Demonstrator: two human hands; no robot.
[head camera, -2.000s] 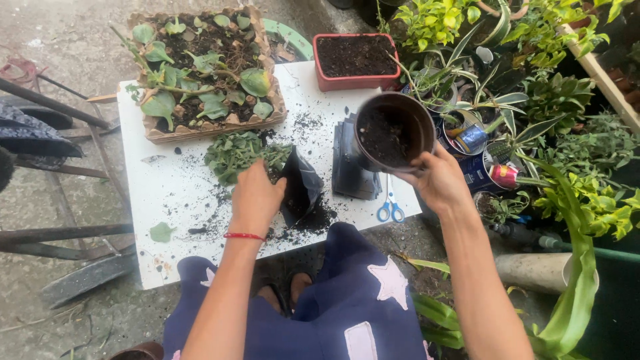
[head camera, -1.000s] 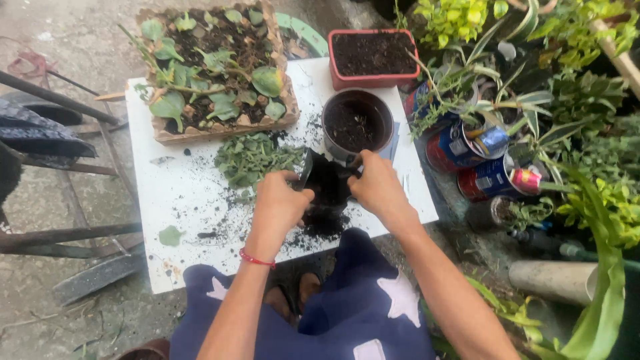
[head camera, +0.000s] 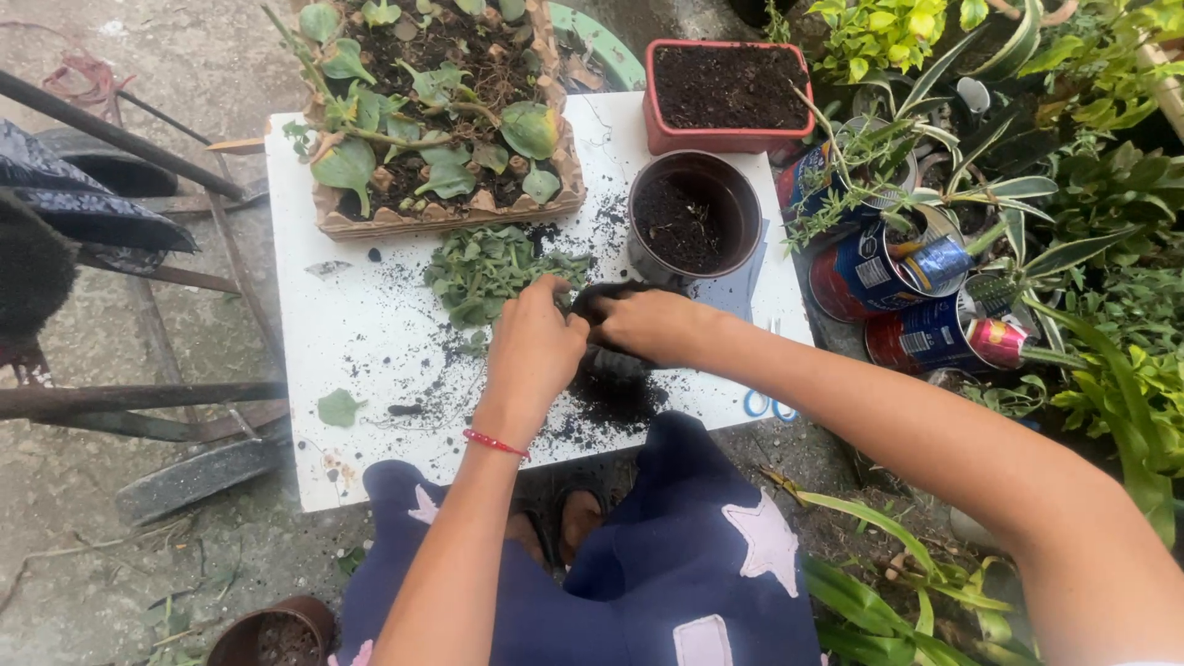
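Observation:
My left hand (head camera: 539, 342) is at the left rim of a black plastic grow bag (head camera: 606, 356), its fingertips bent at the edge. My right hand (head camera: 647, 324) reaches over the bag, its fingers hidden at the bag's mouth. Dark soil (head camera: 624, 398) is spilled beside the bag. A pile of green leafy cuttings (head camera: 490, 273) lies just behind my left hand. The brown plastic pot (head camera: 731, 217) with soil in it stands behind my right hand, partly on a stack of flat grow bags (head camera: 737, 289).
An egg-carton tray (head camera: 453, 218) of leafy plants and a red rectangular planter (head camera: 728, 141) of soil stand at the back of the white board (head camera: 351, 462). Blue-handled scissors (head camera: 770, 405) lie near its front right edge. Planted cans (head camera: 846, 277) line the right side.
The brown pot, held up in my right hand two seconds ago, stands on the board. My right hand has moved over to the grow bag.

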